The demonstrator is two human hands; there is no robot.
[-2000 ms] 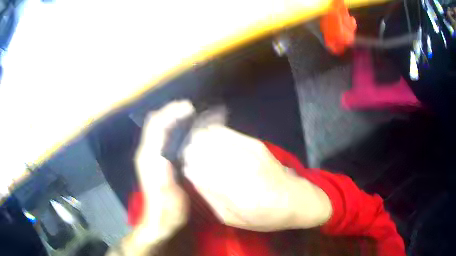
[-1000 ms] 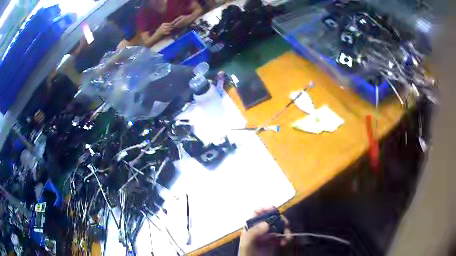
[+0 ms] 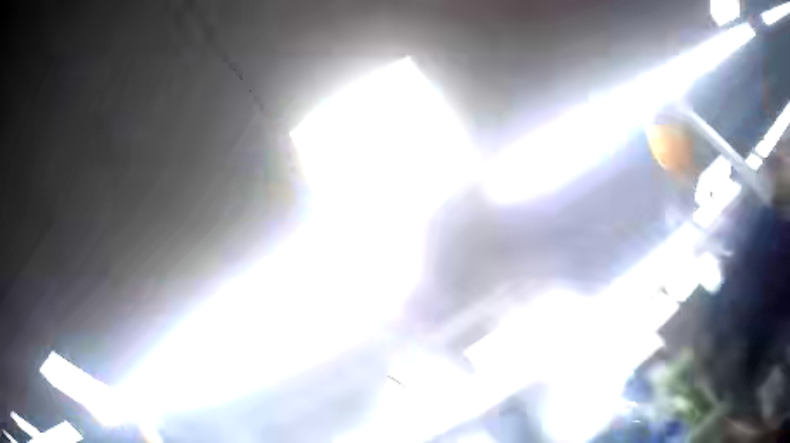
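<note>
Neither my left hand nor my right hand is in view. No unit, cable or tool that I work on can be made out. The view is tilted up and badly overexposed. Bright white light strips (image 3: 624, 108) and a white square glare (image 3: 381, 130) fill the middle of the view against a grey surface that looks like a ceiling (image 3: 113, 130).
A blurred round orange thing (image 3: 671, 147) hangs at the upper right near a thin pale bar (image 3: 719, 138). Dark, green and blue blurred shapes (image 3: 693, 389) lie at the lower right. I cannot tell what they are.
The view has swung from the lap and bench up to the bright lights. The bench, mat, units and the hand holding a black unit have left the picture.
</note>
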